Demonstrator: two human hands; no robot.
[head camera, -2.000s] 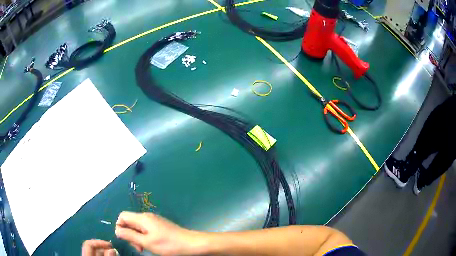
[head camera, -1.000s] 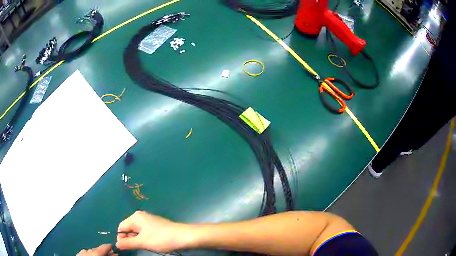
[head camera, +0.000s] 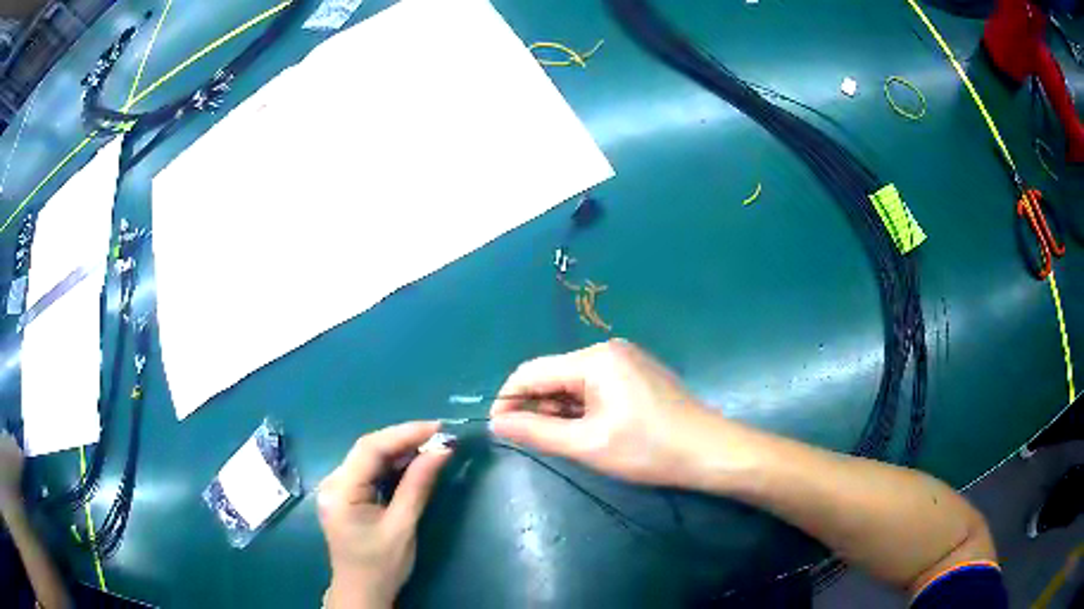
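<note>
My right hand (head camera: 606, 410) pinches thin black wires (head camera: 571, 479) near their ends, low in the middle of the view. A pale marker sleeve (head camera: 466, 399) shows at one wire end, just left of my right fingertips. My left hand (head camera: 383, 500) is just left of it and holds a small white piece (head camera: 440, 443) between thumb and finger; whether it is a sleeve or a connector I cannot tell. A wire tip reaches close to this piece. The fingers hide part of the wires.
A large white sheet (head camera: 357, 190) lies at upper left, a parts bag (head camera: 252, 482) below it. A thick wire bundle (head camera: 820, 149) with a yellow-green tag (head camera: 897, 219) curves down the right. Scissors (head camera: 1039, 232) and a heat gun (head camera: 1022, 54) are far right. A person's arm (head camera: 30, 547) shows at the left edge.
The view has swung left and down, so the table things appear further right. Both hands are now fully in view, and the parts bag and narrow sheet have come into view.
</note>
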